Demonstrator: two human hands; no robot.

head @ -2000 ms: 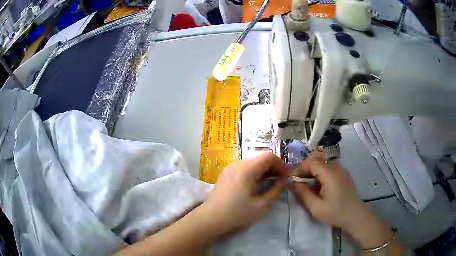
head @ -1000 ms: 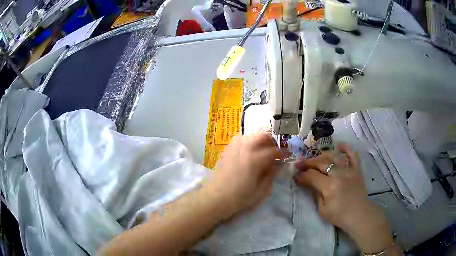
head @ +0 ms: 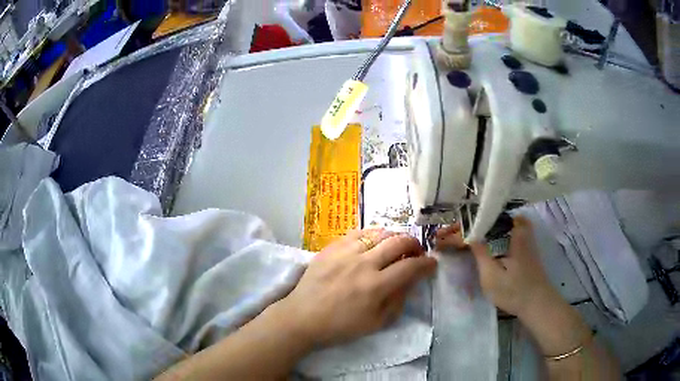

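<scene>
A large pale garment piece (head: pixel 149 260) lies heaped at the left and runs under my left hand. A long pale strip (head: pixel 466 320) lies along its right edge, below the needle area. My left hand (head: pixel 365 275) lies flat on the cloth, fingertips at the presser foot (head: pixel 427 237), pressing rather than gripping. My right hand (head: pixel 514 271) is right of the foot, its fingers reaching to the strip's top end under the sewing machine head (head: pixel 455 141). My fingertips partly hide the foot and the cloth edge. Whether the right fingers pinch the strip is unclear.
A folded stack of white strips (head: pixel 596 253) lies right of the needle. Yellow printed tape (head: pixel 333 186) is on the bed, with the machine lamp (head: pixel 344 109) above it. A dark plastic-wrapped board (head: pixel 112 119) is at the left. Thread cones (head: pixel 535 33) stand above the head.
My left hand has gone from pinching at the cloth edge to lying flat on the cloth. My right hand has moved up beside the foot. The strip now lies straighter below the needle area.
</scene>
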